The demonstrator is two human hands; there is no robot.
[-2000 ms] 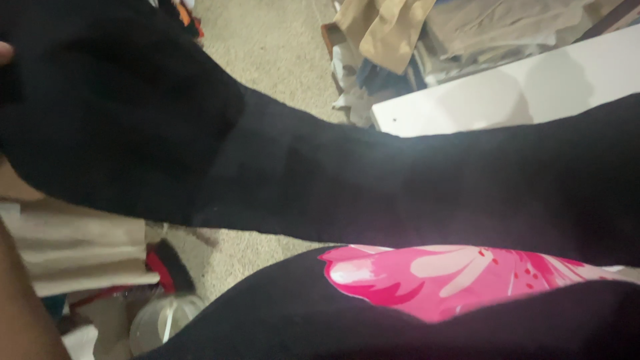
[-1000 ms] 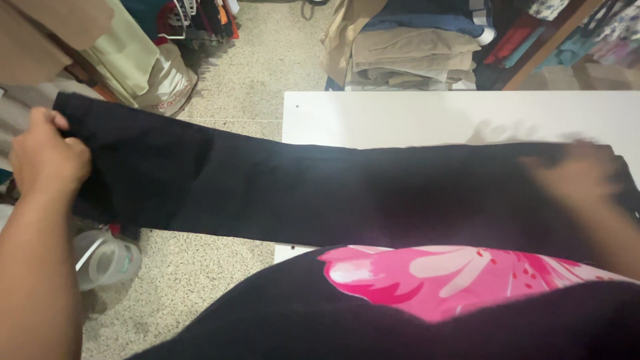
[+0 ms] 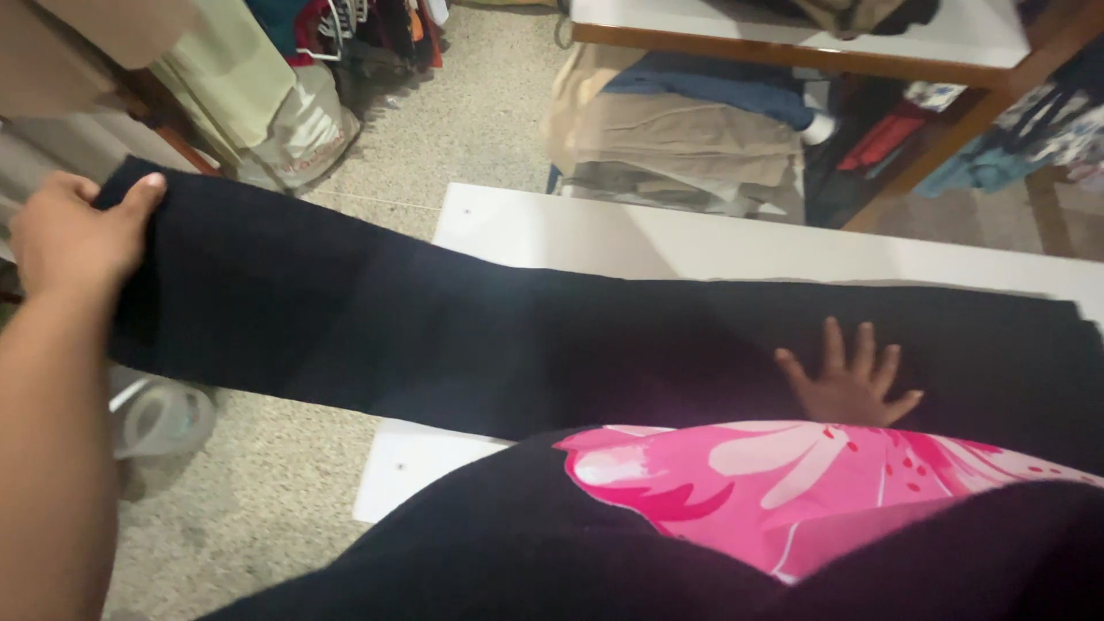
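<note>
A long piece of folded black fabric (image 3: 517, 336), apparently trousers, stretches from the far left across a white board (image 3: 552, 228) and on to the right. My left hand (image 3: 82, 233) grips its upper left corner, thumb on top, and holds that end out past the board's left edge. Spread flat on the right part of the black fabric is my right hand (image 3: 854, 375), fingers apart and holding nothing. Below the hands, nearest the camera, lie black cloth (image 3: 483, 552) and pink flower-patterned cloth (image 3: 690, 483), likely clothing being worn.
Folded beige and blue clothes (image 3: 699, 129) are stacked under a wood-edged white shelf (image 3: 802, 52). Garments hang at the upper left near a plastic bag (image 3: 310, 129). On the speckled floor (image 3: 250, 492) at left stands a clear plastic container (image 3: 164, 418).
My right hand, blurred over the fabric's right end a second ago, now lies flat farther left on it. My left hand still holds the left end. The view has shifted.
</note>
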